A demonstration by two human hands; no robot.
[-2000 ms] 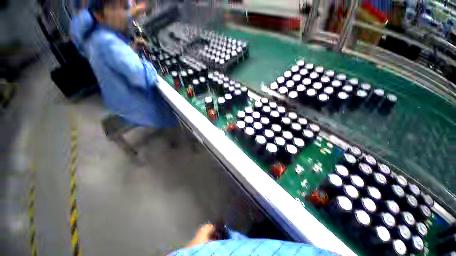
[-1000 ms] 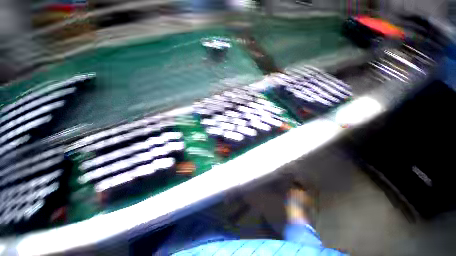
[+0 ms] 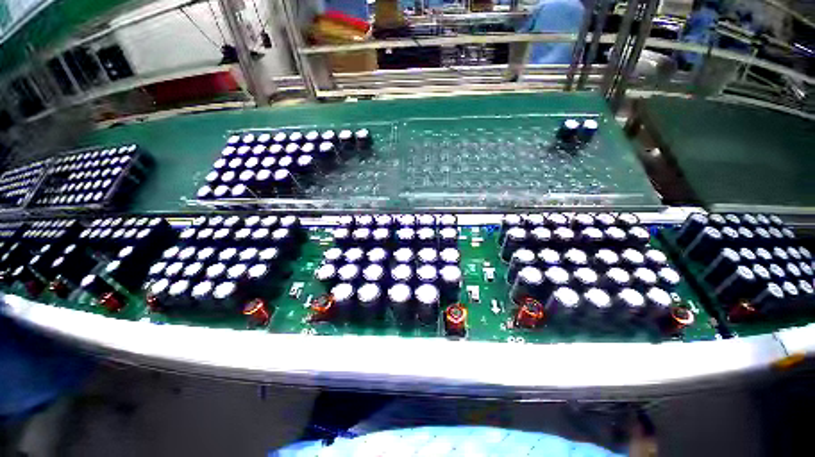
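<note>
Black capacitors with silvery-white tops (image 3: 400,270) stand upright in dense groups on long green circuit boards (image 3: 478,286), laid end to end before me. Orange-copper ring coils (image 3: 456,318) sit along the boards' front edge. My right hand (image 3: 640,435) seems to be the dim, blurred shape at the bottom edge, right of my lap; it is below the rail and apart from the boards, and its fingers cannot be made out. My left hand is not in view.
A pale rail (image 3: 393,359) runs along the front. Beyond the boards, a clear plastic tray (image 3: 500,170) holds capacitors at its left and two at its far right. More filled trays (image 3: 89,176) stand at left. A person's blue clothing (image 3: 36,370) shows at far left.
The view has swung round and now faces the boards squarely. The left hand or forearm seen low two seconds ago is gone; the hand at lower right is now lower, dimmer and farther right.
</note>
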